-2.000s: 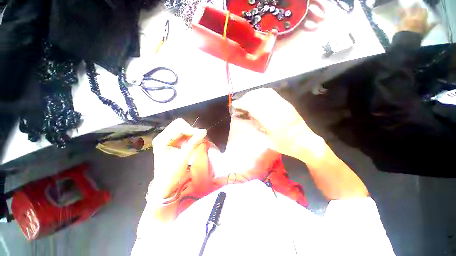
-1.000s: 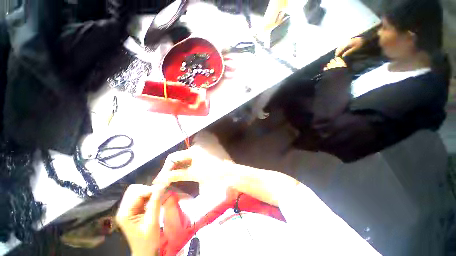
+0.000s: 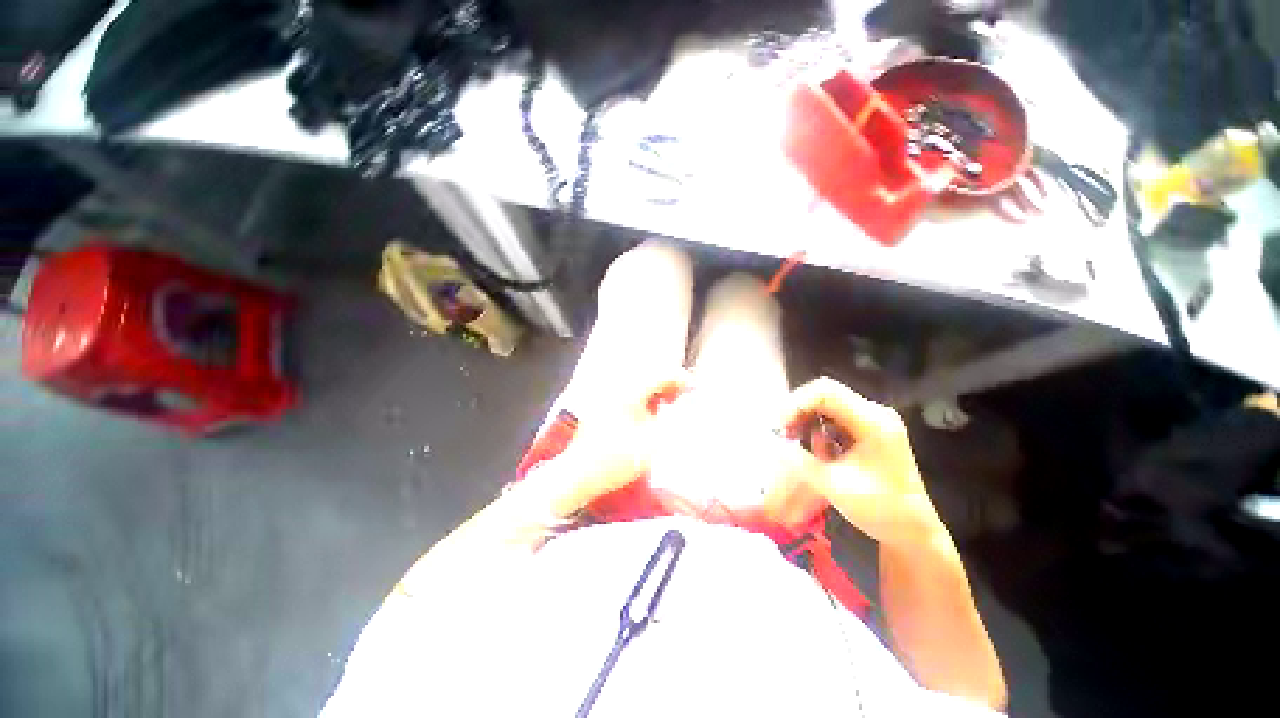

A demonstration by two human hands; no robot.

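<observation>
My left hand [image 3: 625, 442] is over my lap, badly overexposed; whether its fingers hold anything cannot be told. My right hand [image 3: 870, 456] is to its right, fingers curled in around a dark spot that may be a small thing or shadow. The hands are apart. No needle or thread can be made out. Red cloth [image 3: 632, 501] lies under and beside the hands. A red open box [image 3: 859, 161] stands at the table edge, a red cord [image 3: 786, 272] hanging below it. A red bowl [image 3: 1014, 152] with small silver and dark pieces is behind it.
Washed-out scissors [image 3: 657, 157] lie on the white table [image 3: 744, 183]. Dark glittery trim [image 3: 400, 119] and dark garments are at its back left. Other scissors [image 3: 1081, 185] lie right of the bowl. A red stool [image 3: 155, 337] and a yellowish bag [image 3: 449, 297] are below the table.
The view has swung left and down, showing the stool and floor; the other person's face has left the picture. My hands have moved from close together to apart over the lap.
</observation>
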